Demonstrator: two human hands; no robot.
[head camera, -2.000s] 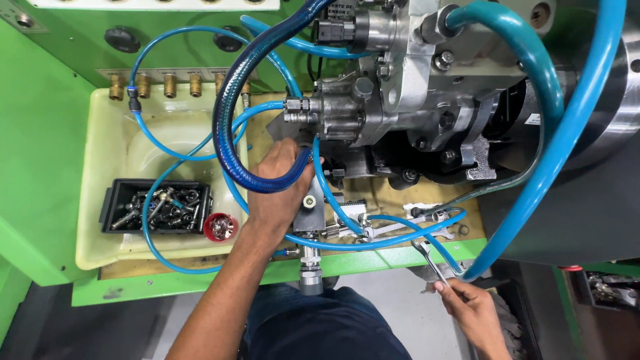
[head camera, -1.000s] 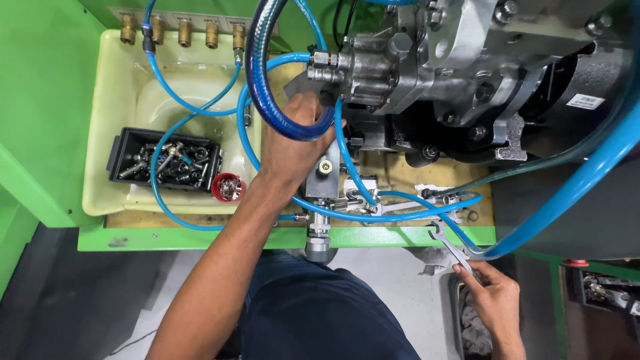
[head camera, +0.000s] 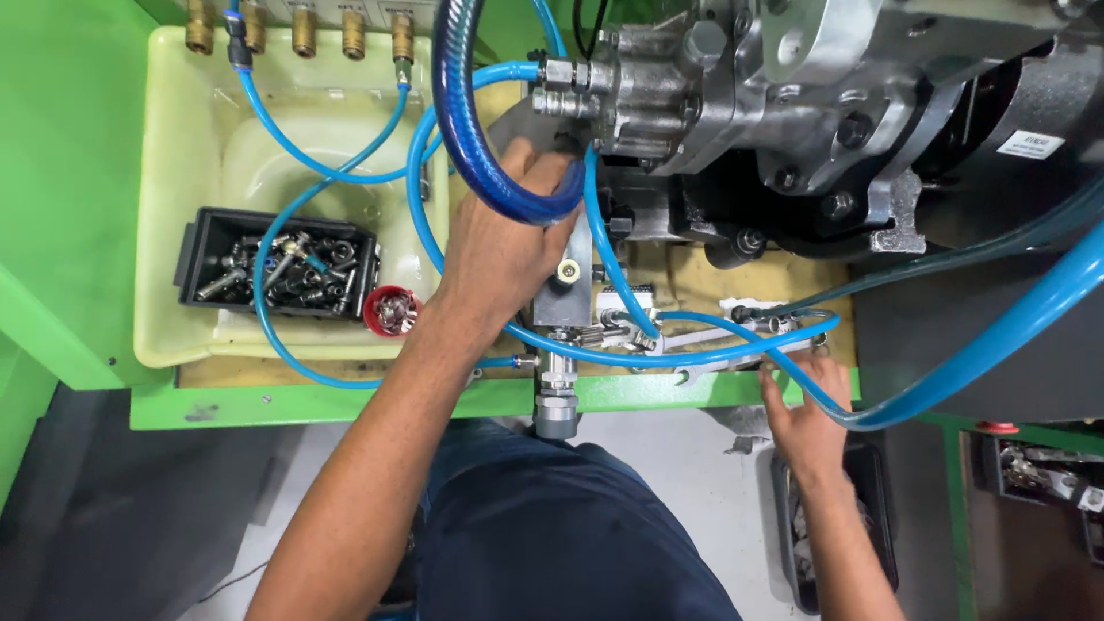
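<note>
My left hand (head camera: 504, 237) reaches behind a thick dark-blue hose (head camera: 466, 112), at the upper end of a metal block (head camera: 562, 302) with a fitting below it; its fingertips are partly hidden, so I cannot tell whether they grip anything. My right hand (head camera: 811, 414) rests at the front edge of the bench, its fingertips at the end of the combination wrenches (head camera: 720, 362) lying there. Thin blue tubes (head camera: 604, 354) loop over the wrenches and the block. Above stands a metal pump assembly (head camera: 655, 103) with tube fittings.
A cream plastic tray (head camera: 159, 259) at the left holds a black bin (head camera: 194, 259) of fittings and bolts and a small red cup (head camera: 371, 323). Brass couplings (head camera: 304, 34) line the green panel. A green bench rail (head camera: 345, 401) runs in front. A black bin (head camera: 871, 552) stands on the floor.
My right hand, which held a wrench in front of the rail, has moved up to the wrenches on the bench. My left hand stays by the block.
</note>
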